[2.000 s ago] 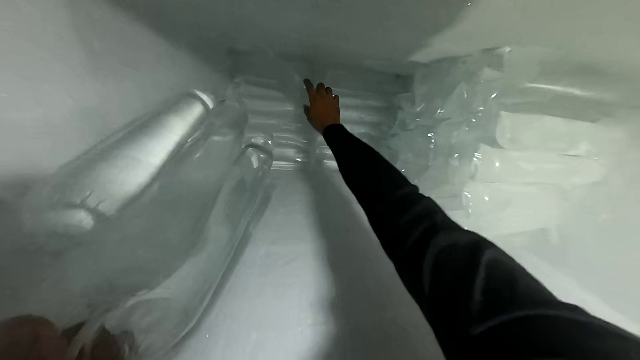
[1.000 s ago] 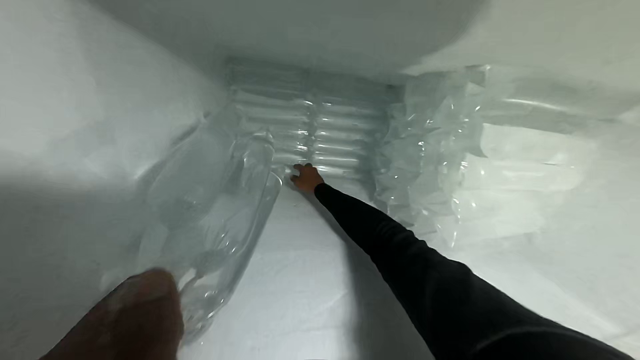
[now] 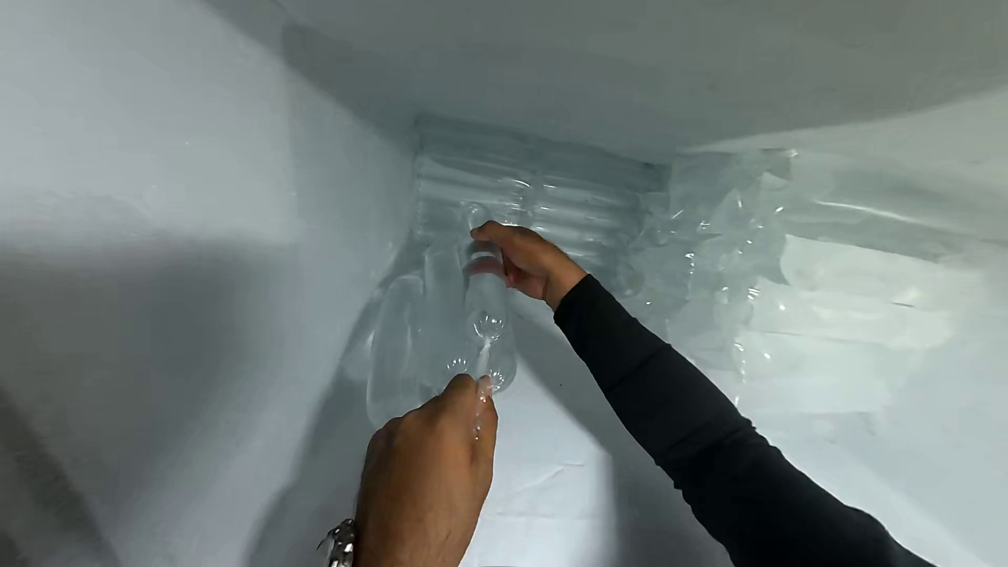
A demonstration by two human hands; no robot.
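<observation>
A sheet of clear plastic air-cushion film [image 3: 445, 315] with long inflated tubes hangs between my hands. My left hand [image 3: 433, 465], with a metal-banded watch [image 3: 341, 543] at the wrist, pinches its near edge. My right hand [image 3: 529, 258], below a black sleeve, grips the upper part of one tube near its far end. Just beyond it lies a stack of similar air-cushion film [image 3: 567, 197], its tubes running sideways, against the far wall. Part of the held sheet's near edge is hidden by my left hand.
More clear air-cushion film [image 3: 709, 268], crumpled at its seam, lies to the right of the stack, with long tubes [image 3: 850, 331] reaching right. Pale smooth walls [image 3: 197, 157] rise at the left and the back. A white floor [image 3: 543, 472] runs below my hands.
My left hand has come up and inward from the lower left, holding the film's near edge. The held sheet has moved toward the middle. My right hand is now on one of its tubes.
</observation>
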